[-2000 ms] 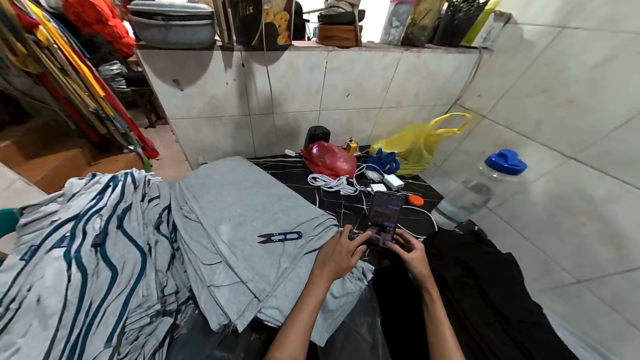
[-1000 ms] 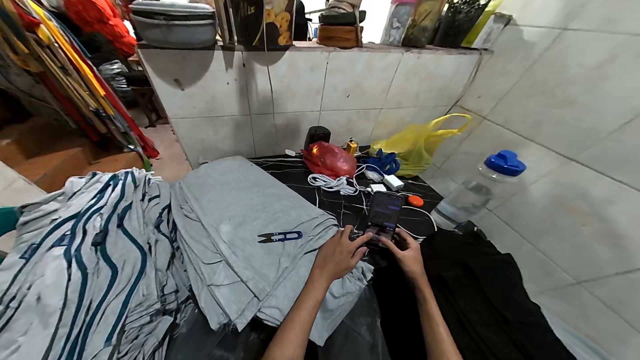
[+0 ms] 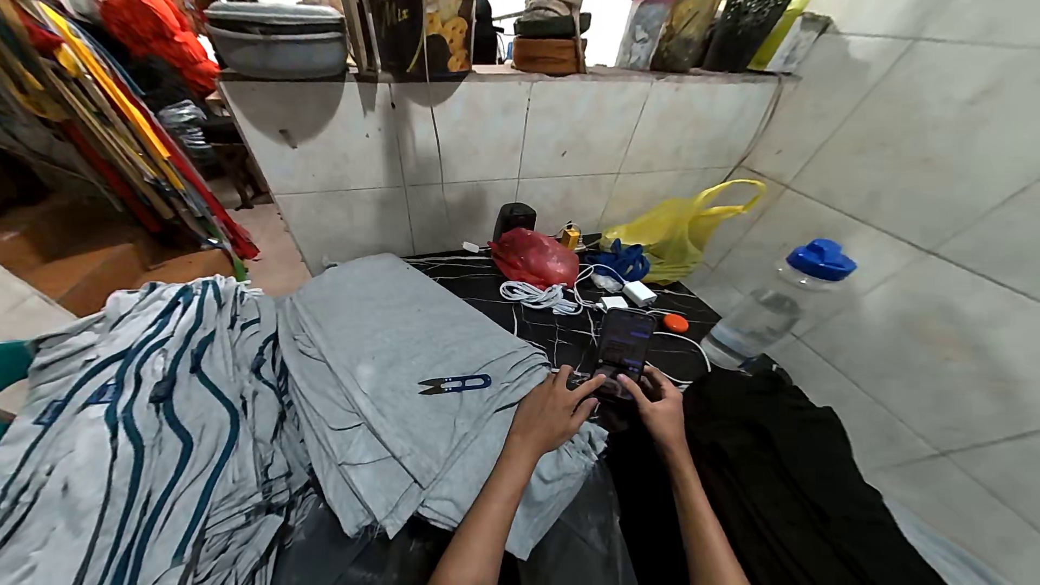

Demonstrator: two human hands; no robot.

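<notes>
A dark smartphone (image 3: 626,345) with a lit screen is held between both hands above the black table. My left hand (image 3: 559,409) is at its lower left, the thumb over the screen. My right hand (image 3: 660,406) grips its lower right side, the thumb also on the screen. Blue-handled thread snips (image 3: 455,384) lie on folded grey fabric (image 3: 390,325), left of my left hand. A pile of black fabric (image 3: 772,471) lies beside my right forearm. A white charging cable runs close behind the phone.
Striped grey garments (image 3: 162,422) are heaped at the left. Behind the phone are a coiled white cable (image 3: 540,297), a red plastic bag (image 3: 536,258), a yellow plastic bag (image 3: 682,231) and an orange round object (image 3: 675,323). A blue-lidded water bottle (image 3: 764,313) stands by the tiled wall (image 3: 934,162).
</notes>
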